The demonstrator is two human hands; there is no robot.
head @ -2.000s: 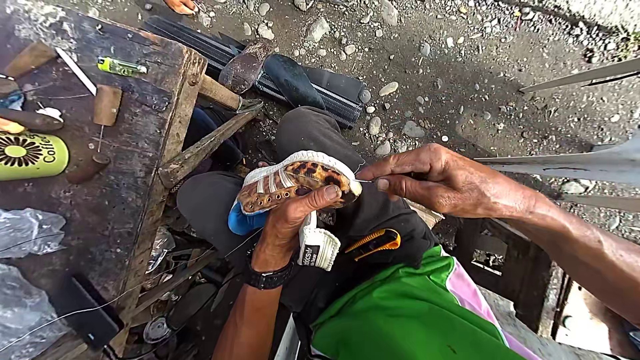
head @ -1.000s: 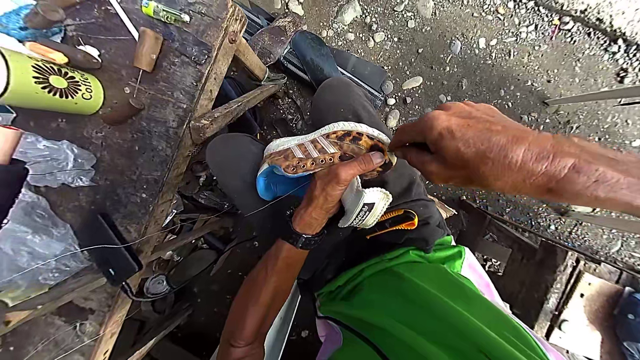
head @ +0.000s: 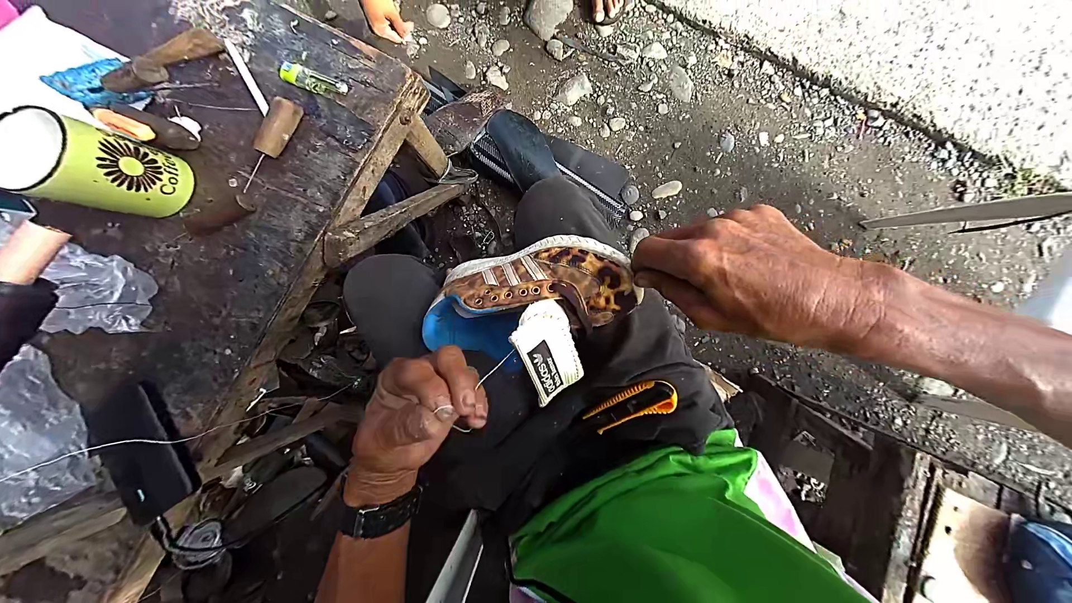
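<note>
A brown leopard-print sneaker (head: 544, 280) with a white sole, three pale stripes and a blue insole lies across my lap. Its white tongue (head: 548, 360) hangs out toward me. My left hand (head: 423, 402), with a black band on the wrist, pinches a thin pale thread (head: 494, 371) that runs up to the shoe near the tongue. At the toe end, my right hand (head: 729, 272) has its fingers closed against the shoe; what they grip is hidden. An orange and black utility knife (head: 634, 405) rests on my dark trousers, below the shoe.
On the wooden table (head: 285, 243) at left are a green tumbler (head: 126, 167), a wooden-handled awl (head: 278, 127), a glue-like tube (head: 312, 79), plastic bags (head: 100, 289) and a black phone-like device (head: 138, 452). Another person's hand (head: 385, 18) shows at top. Stones lie on the ground.
My left hand has let go of the shoe's toe part and moved down and left to the thread. My right hand stays at the toe end. The view has shifted.
</note>
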